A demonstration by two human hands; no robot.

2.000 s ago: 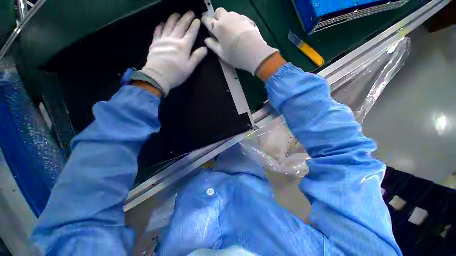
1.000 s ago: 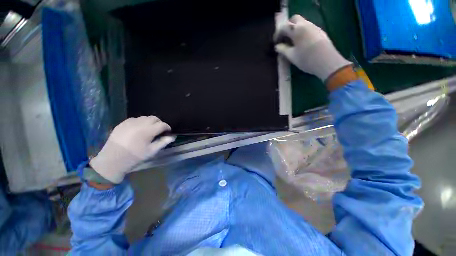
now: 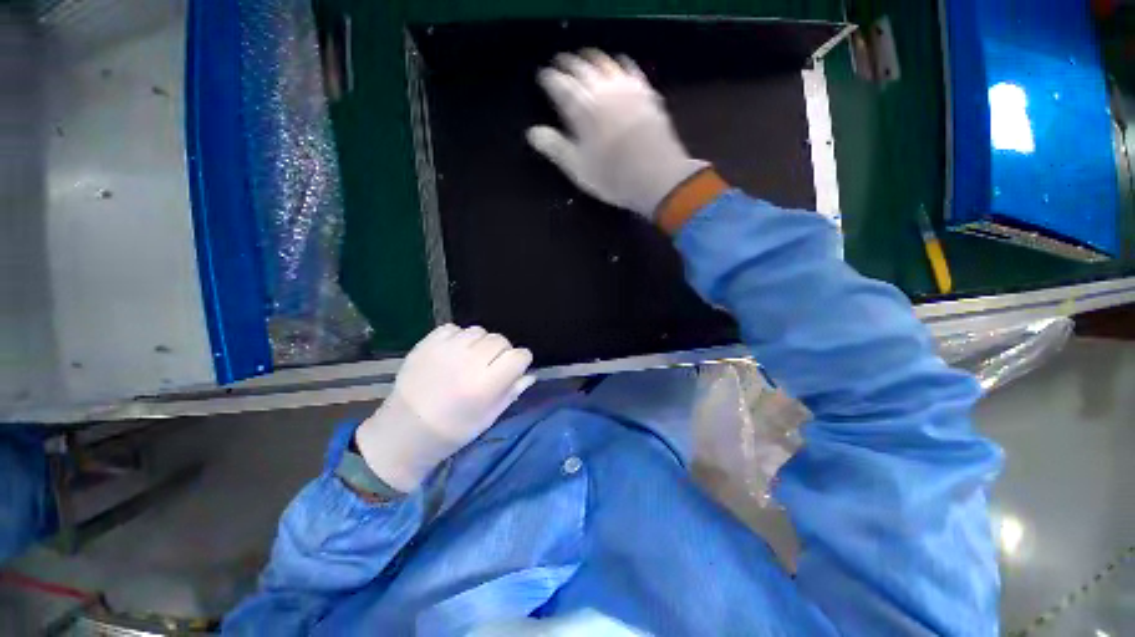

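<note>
The black insulating sheet [image 3: 498, 212] lies flat in the silver-grey metal tray [image 3: 820, 143], covering its floor. The tray's thin raised edges show at the left, back and right. My right hand [image 3: 616, 131], in a white knit glove, lies over the upper middle of the sheet with its fingers spread, holding nothing. My left hand [image 3: 451, 396], also gloved, is at the tray's near left corner by the bench rail, fingers bent over the edge. Whether it grips the edge cannot be told.
A larger tray with a blue edge [image 3: 230, 187] and bubble wrap [image 3: 305, 187] is at left. A glossy blue unit [image 3: 1033, 137], a yellow-handled knife [image 3: 936, 264] and a small metal bracket [image 3: 878, 52] are at right. A clear plastic bag [image 3: 747, 436] hangs below the rail [image 3: 996, 306].
The view has shifted and straightened. My right hand has left the tray's right edge and moved left over the sheet. My left hand remains by the near left corner; earlier it was on the sheet.
</note>
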